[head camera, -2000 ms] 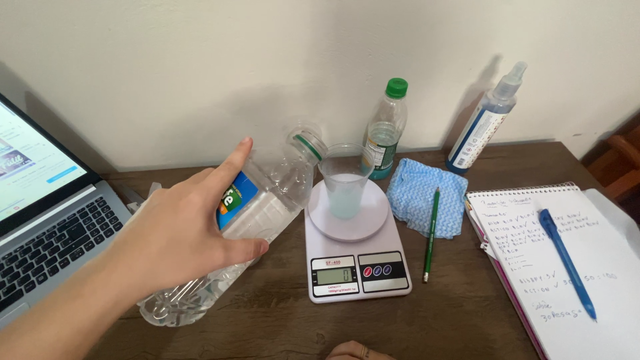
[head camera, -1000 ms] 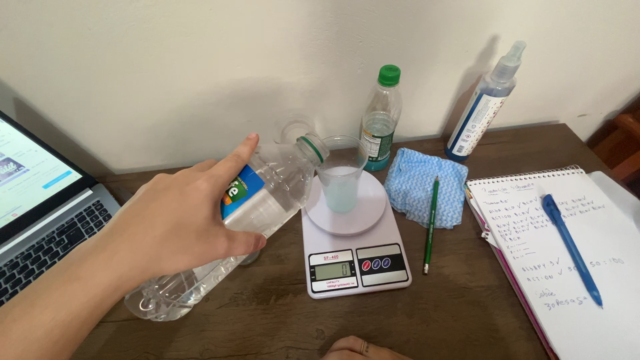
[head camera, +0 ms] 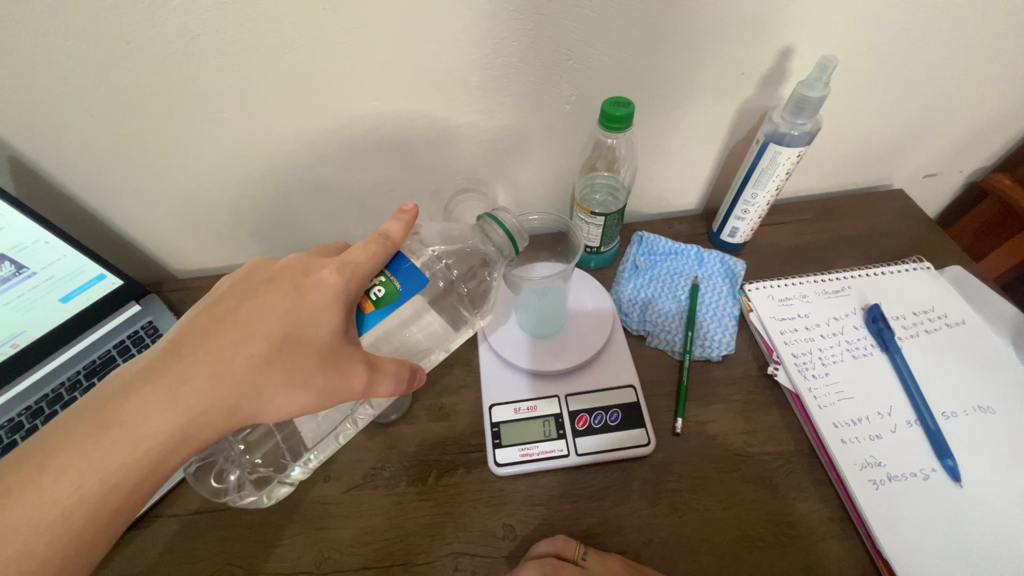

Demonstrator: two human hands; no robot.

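Observation:
My left hand (head camera: 296, 336) grips a large clear plastic bottle (head camera: 448, 296) from above. The bottle lies tilted, its open mouth at the rim of a clear plastic cup (head camera: 542, 280). Pale bluish liquid shows in the cup's lower part. The cup stands on the round platform of a white digital kitchen scale (head camera: 552, 360), whose display reads 0. Only the knuckles of my right hand (head camera: 580, 558), with a ring on one finger, show at the bottom edge; whether it holds anything is hidden.
Behind the scale stands a green-capped bottle (head camera: 602, 200) of blue-green liquid. A blue patterned cloth (head camera: 668, 280), green pencil (head camera: 686, 360), spray bottle (head camera: 768, 176), and spiral notebook (head camera: 832, 384) with a blue pen (head camera: 912, 392) are to the right. A laptop (head camera: 120, 320) is at left.
The bottle's mouth has moved right, from just left of the cup to its rim. My left hand keeps its grip.

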